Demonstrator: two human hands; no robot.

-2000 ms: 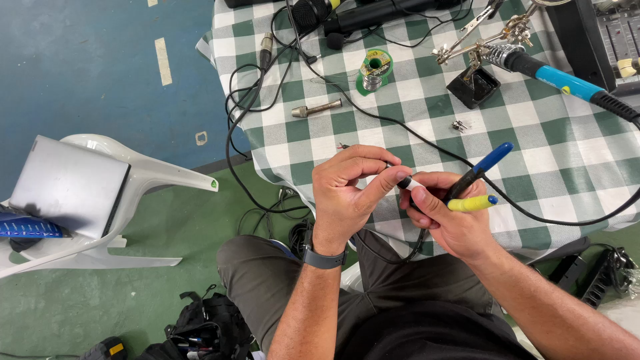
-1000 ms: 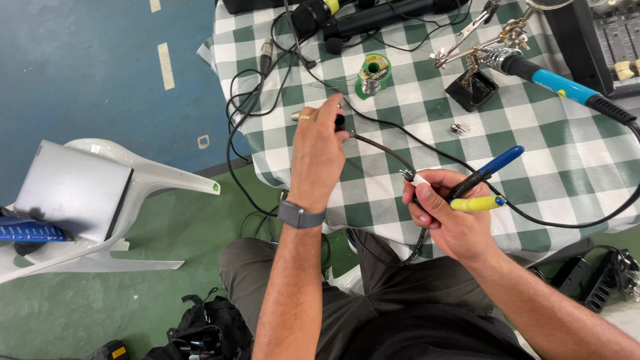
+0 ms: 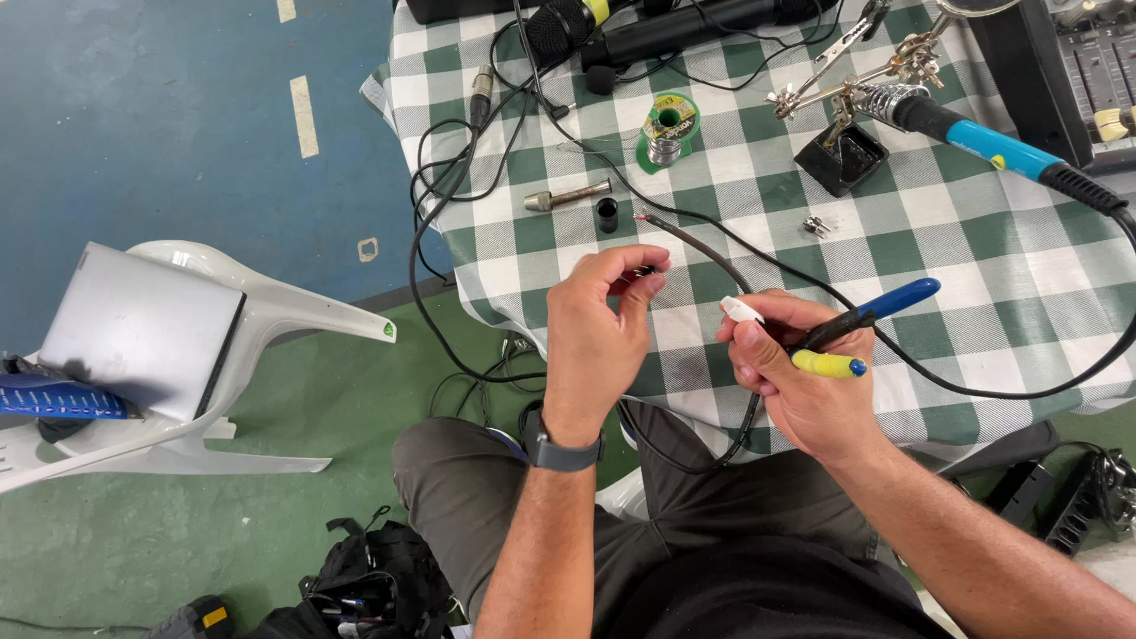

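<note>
My left hand (image 3: 603,328) pinches a small dark part (image 3: 646,270), too hidden to name, between thumb and fingertips. In my right hand (image 3: 794,368) are a small white plastic piece (image 3: 740,310) at the fingertips and a hand tool with blue and yellow-green handles (image 3: 901,298). A black cable (image 3: 701,248), its stripped end showing red wire, lies between the hands and runs behind my right fingers. Beyond my left hand, a black sleeve (image 3: 607,215) stands beside a metal connector shell (image 3: 568,195). A small metal connector insert with pins (image 3: 816,227) lies farther right.
A solder spool (image 3: 667,133) stands mid-table. A blue soldering iron (image 3: 1003,146) rests in its helping-hands stand (image 3: 841,158) at the back right. Microphones (image 3: 683,31) and a cable connector (image 3: 481,96) lie at the back. A white plastic chair (image 3: 266,311) holding a laptop (image 3: 142,328) is at the left.
My left hand has come back from near the metal shell toward my right hand. The black sleeve now stands uncovered on the cloth, and the stripped cable end lies apart from my fingers.
</note>
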